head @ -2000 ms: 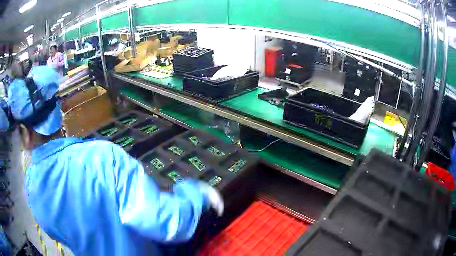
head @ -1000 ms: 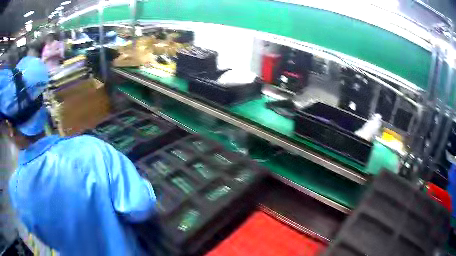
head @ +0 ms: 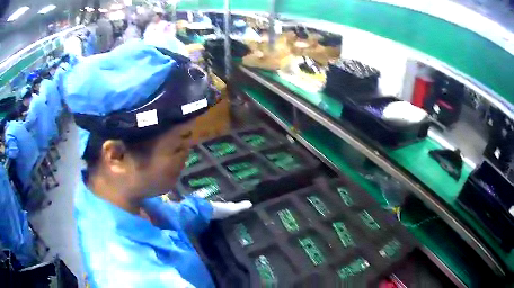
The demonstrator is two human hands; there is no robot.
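Neither of my hands is in the picture. Nearest in front of me lies a large black blister tray point(head: 331, 216) with deep square pockets. Small green circuit boards point(head: 340, 233) lie in its pockets. Behind it to the left is a second black tray point(head: 265, 179), also with small green boards in its pockets. A neighbouring worker in a blue smock point(head: 121, 236) and blue cap stands at the left. That worker's white-gloved hand point(head: 231, 208) is at the left edge between the two trays.
A green-matted shelf point(head: 389, 135) with a metal edge runs behind the trays. It bears black bins point(head: 386, 121) and cardboard point(head: 282, 53). A bit of red shows at the bottom edge. More people in blue smocks point(head: 36, 140) are at the far left.
The view has swung left, so the worker and both board-filled trays appear further right. The worker's face and gloved hand now show. The empty black tray at the right has left the picture.
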